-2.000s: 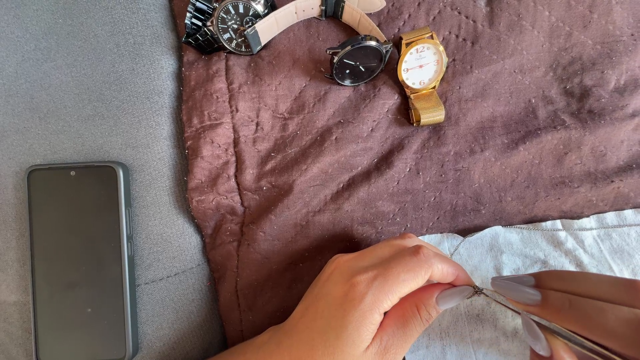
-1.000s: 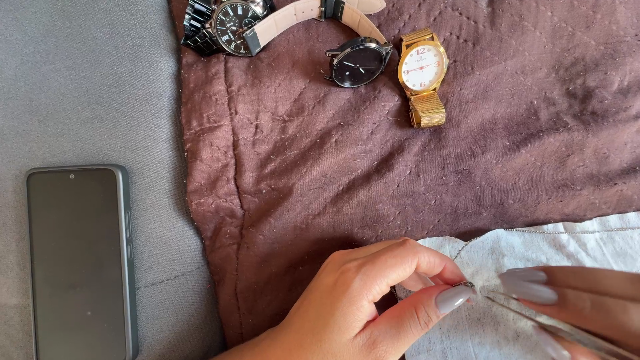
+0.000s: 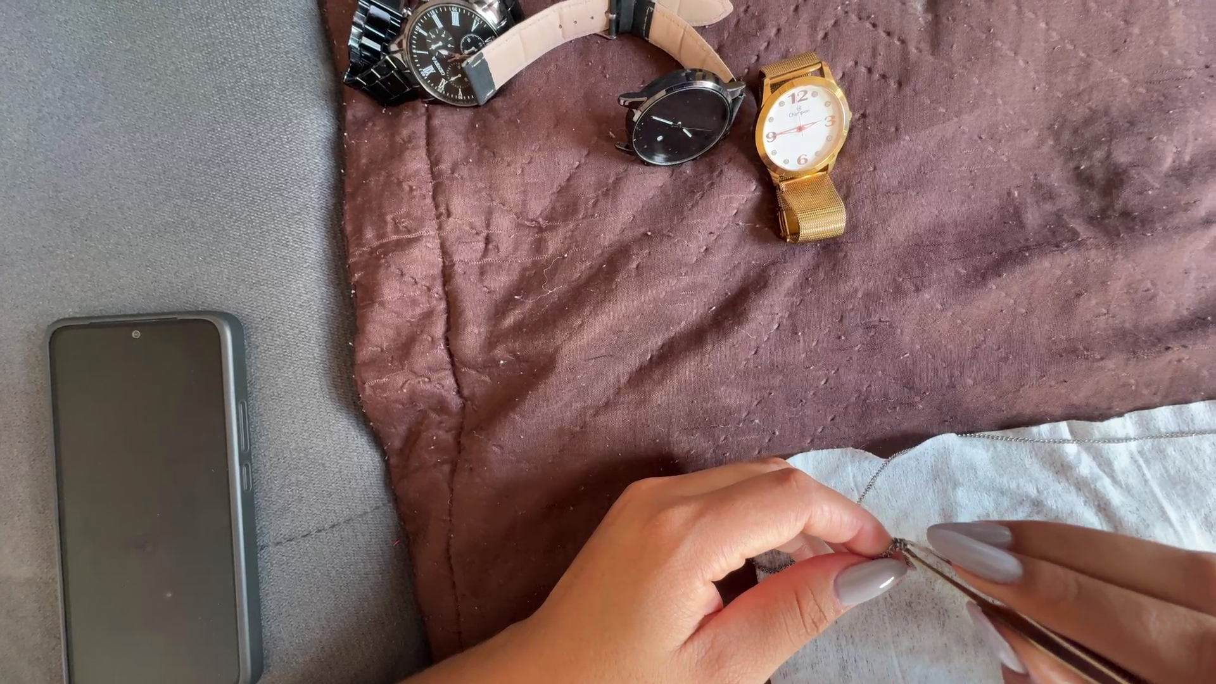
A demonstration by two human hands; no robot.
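Between its thumb and index finger, my left hand (image 3: 731, 570) pinches a small dark metal piece (image 3: 896, 549), perhaps part of a chain. My right hand (image 3: 1073, 579), at the lower right edge, holds slim metal tweezers (image 3: 1021, 627) whose tip touches that piece. A thin metal chain (image 3: 1064, 439) runs over the pale cloth (image 3: 1121, 484) beneath both hands and passes behind my left fingers. How the piece joins the chain is hidden by the fingertips.
A gold mesh-band watch (image 3: 803, 123), a black-dialled watch with a leather strap (image 3: 682, 119) and a black metal watch (image 3: 442, 52) lie on the brown quilted fabric (image 3: 570, 313). A smartphone (image 3: 147, 503) rests on grey upholstery (image 3: 171, 171) at left.
One second ago the tweezers' tip was slightly apart from my left fingertips; now it touches the small piece there. The watches and the phone have stayed in place.
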